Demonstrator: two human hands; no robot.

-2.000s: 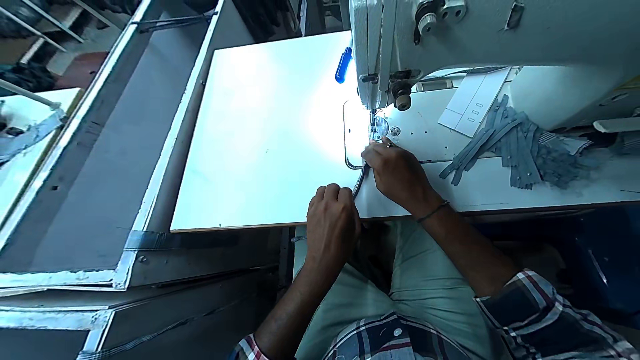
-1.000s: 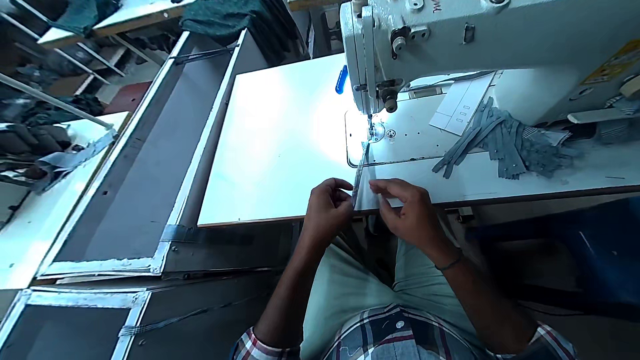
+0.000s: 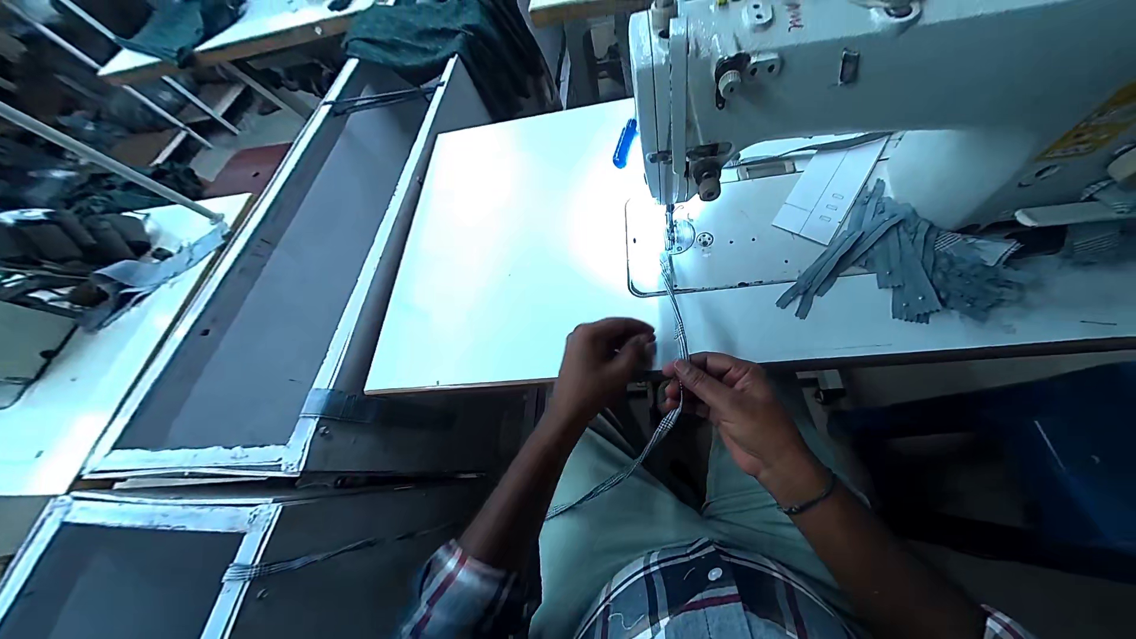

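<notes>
A narrow striped fabric strip (image 3: 676, 324) runs from under the needle area of a white industrial sewing machine (image 3: 825, 80) over the table's front edge, across my lap and off to the left. My right hand (image 3: 732, 404) pinches it between thumb and fingers just past the edge. Just left of the strip is my left hand (image 3: 608, 364), its fingers curled; whether they hold anything is hidden. A pile of grey-blue fabric strips (image 3: 914, 257) lies right of the needle, near a pale marked card (image 3: 830, 191).
A blue tool or pen (image 3: 625, 144) lies left of the machine head on the white table (image 3: 497, 257). Grey metal-edged bins (image 3: 302, 257) stand at the left, dark cloth (image 3: 453, 44) hanging over the back end. A dark blue seat (image 3: 1021, 444) is at the right.
Both hands were at the strip close together; my right hand, near the needle two seconds ago, is now lower, past the table's edge. The view has shifted, showing more at the left.
</notes>
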